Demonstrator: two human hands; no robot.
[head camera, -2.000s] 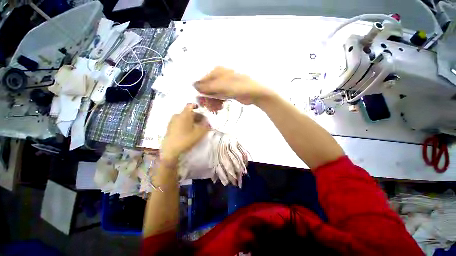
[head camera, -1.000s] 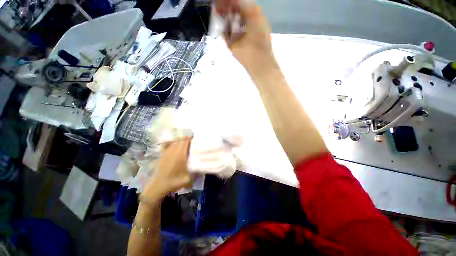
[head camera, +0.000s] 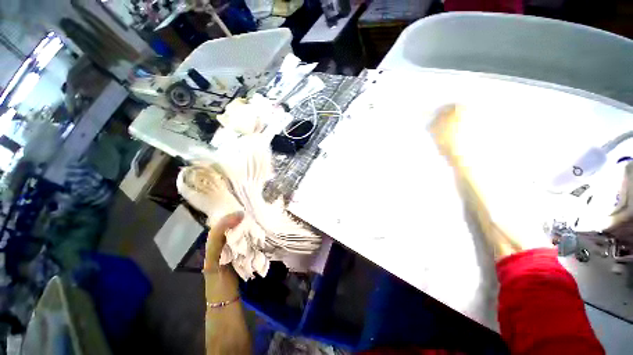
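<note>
My left hand holds a thick bundle of cream cut fabric pieces at the left edge of the white table. The bundle fans out over and beyond the table edge, with several layered curved strips hanging down. Part of my left hand is hidden behind the pieces. My right hand is over the white table, blurred and washed out by glare. Whether it holds anything cannot be told.
A sewing machine head is cut off at the right. Checked cloth with white cord and a dark object lies left of the table. Another machine stands beyond. Blue crates sit below. A pale trough borders the table's back.
The view has turned left. My left hand has raised and spread the bundle near the table's left edge. My right hand has come down from the top of the view toward the table.
</note>
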